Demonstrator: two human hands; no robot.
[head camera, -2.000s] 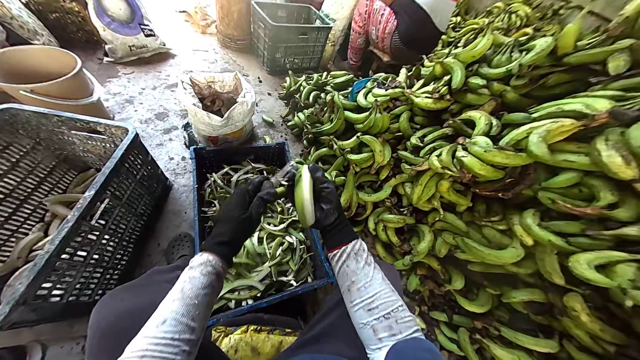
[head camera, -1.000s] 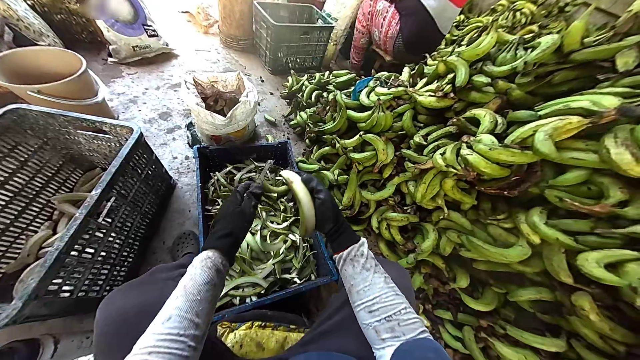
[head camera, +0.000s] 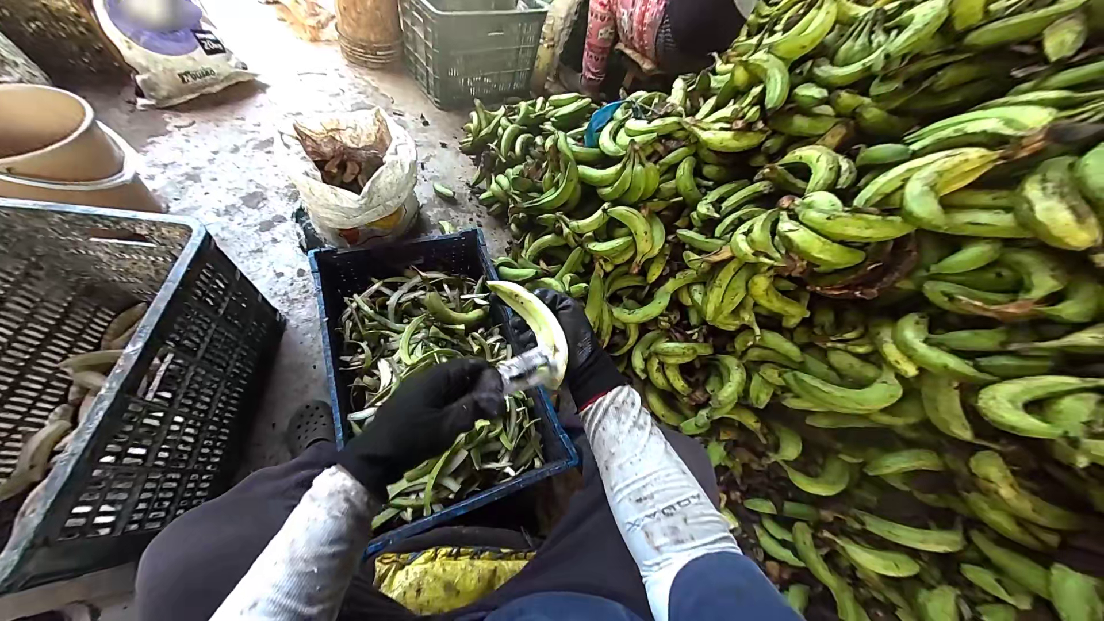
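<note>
My right hand (head camera: 573, 345), in a black glove, grips a partly peeled green plantain (head camera: 536, 319) from its right side. In my left hand (head camera: 431, 414), also black-gloved, is a peeler (head camera: 528, 369) with a pale, shiny head, blurred, against the lower part of the plantain. Both hands are over a blue plastic crate (head camera: 326, 345) that holds many strips of green peel (head camera: 405, 332). A large heap of green plantains (head camera: 828, 233) lies to the right.
At the left a dark slatted crate (head camera: 194, 293) holds peeled plantains (head camera: 43, 448). Beige tubs (head camera: 60, 147), a white sack (head camera: 371, 194) with dry matter and a green crate (head camera: 470, 52) stand beyond. Another person's patterned sleeve (head camera: 599, 39) shows at the top. A shoe (head camera: 310, 424) is beside the blue crate.
The plantain shows more pale flesh than two seconds ago and has turned in my right hand. My left hand has moved toward its lower end since one second ago.
</note>
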